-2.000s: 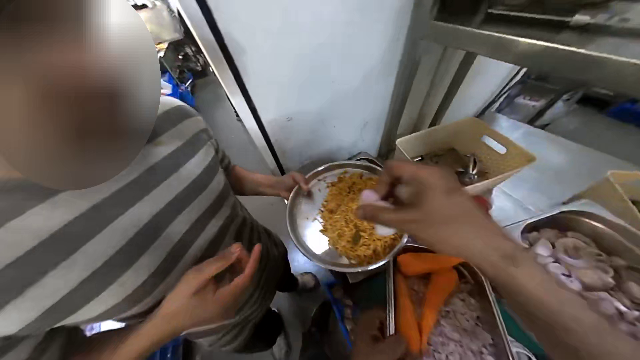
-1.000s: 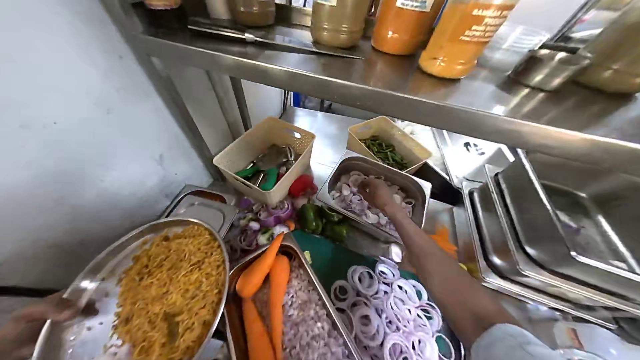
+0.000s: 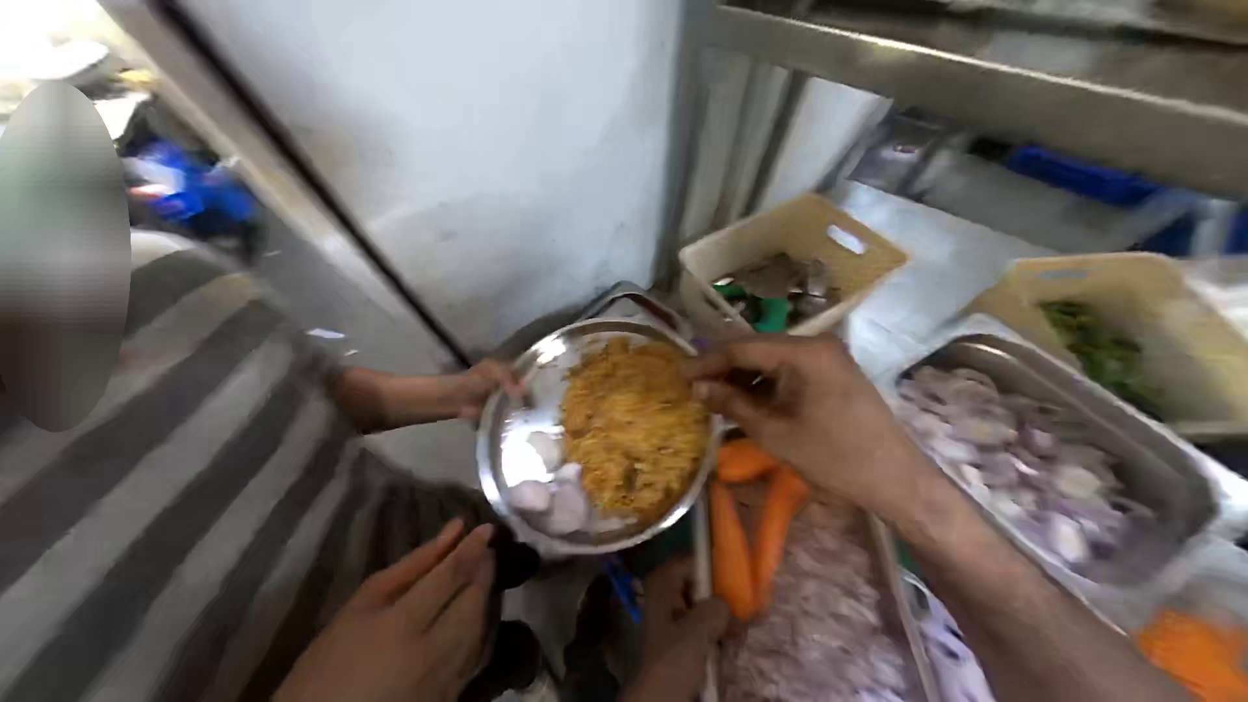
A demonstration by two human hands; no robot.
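Observation:
My right hand [image 3: 795,414] reaches in from the right. Its thumb and forefinger pinch the right rim of a round steel plate [image 3: 517,409]. The plate holds orange-yellow cooked rice or noodles [image 3: 634,429], with pale onion pieces [image 3: 565,505] at its lower left. A co-worker's hand [image 3: 492,385] holds the plate's left rim; that person's other hand [image 3: 419,614] is raised below the plate, palm turned inward. My left hand [image 3: 673,624], dark and blurred, is low beside the rim of a tray [image 3: 902,604] of chopped onion [image 3: 819,604] and carrots [image 3: 731,546].
A co-worker in a striped shirt [image 3: 175,468] stands at the left. Beyond the plate is a beige basket [image 3: 809,234] of tools. At the right are a steel pan [image 3: 1170,487] of sliced onion and a basket [image 3: 1209,331] of green chillies. A steel shelf [image 3: 975,78] crosses above.
My right hand has moved from the sliced onion pan to the plate. Onion pieces now lie at the plate's lower left. The view has swung back left toward the co-worker.

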